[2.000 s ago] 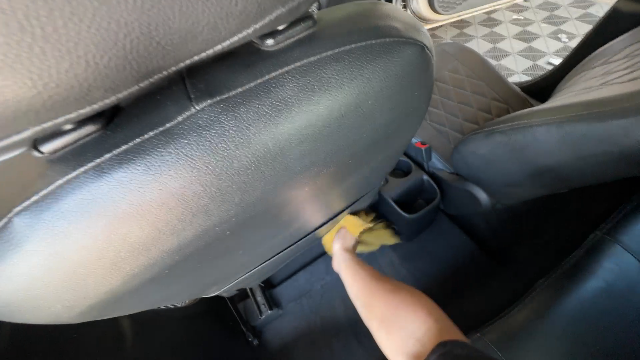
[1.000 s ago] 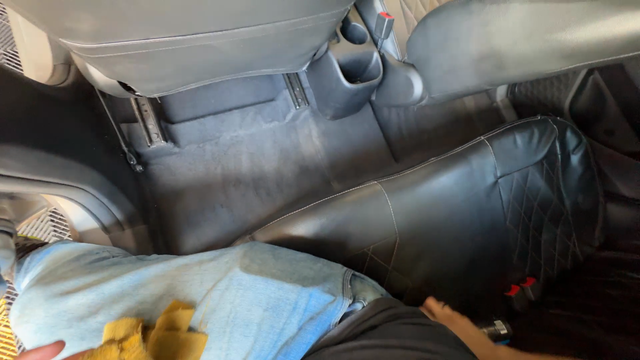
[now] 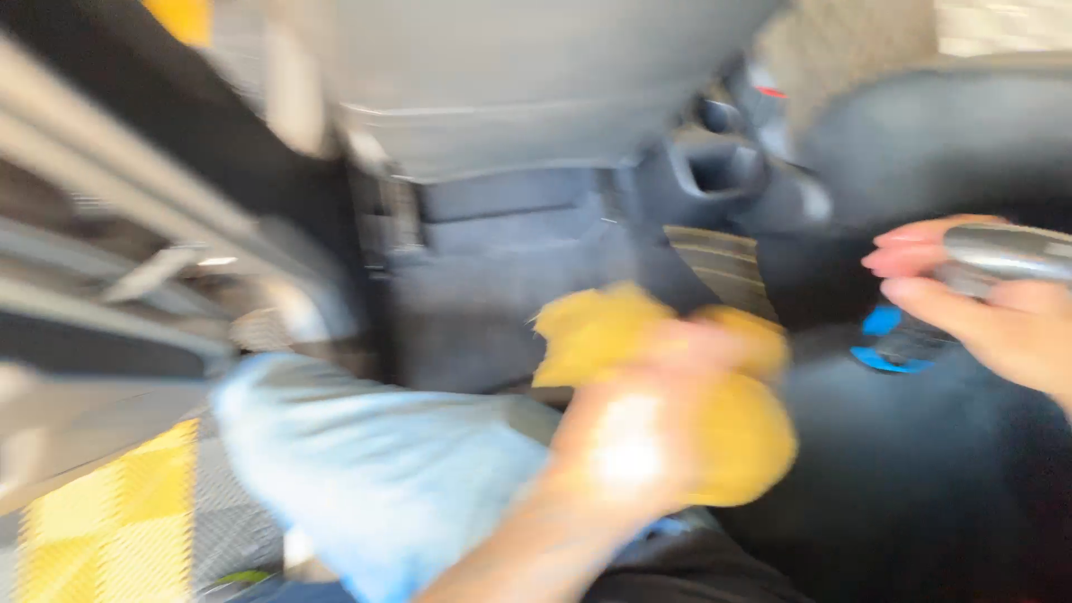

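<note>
Blurred by motion, my left hand (image 3: 641,410) is closed on a yellow cloth (image 3: 745,444) that spreads out on both sides of it, above my jeans-clad leg. At the right edge, my right hand (image 3: 963,310) holds a silvery metallic object (image 3: 1009,251) between thumb and fingers; its far end is cut off by the frame. Just below those fingers is a dark item with bright blue parts (image 3: 892,360), over the black rear seat (image 3: 888,452). Whether this item is joined to the metallic one, I cannot tell.
A front seat back (image 3: 519,100) stands ahead, with the carpeted car floor (image 3: 477,310) below it. The console with a cup holder (image 3: 720,172) is right of that seat. An open door frame (image 3: 167,167) is at left, with yellow and grey floor tiles (image 3: 109,519) outside.
The cloth and my left hand have moved from low at the left to the middle. My right hand, empty-looking on the seat a second ago, now holds the metallic object.
</note>
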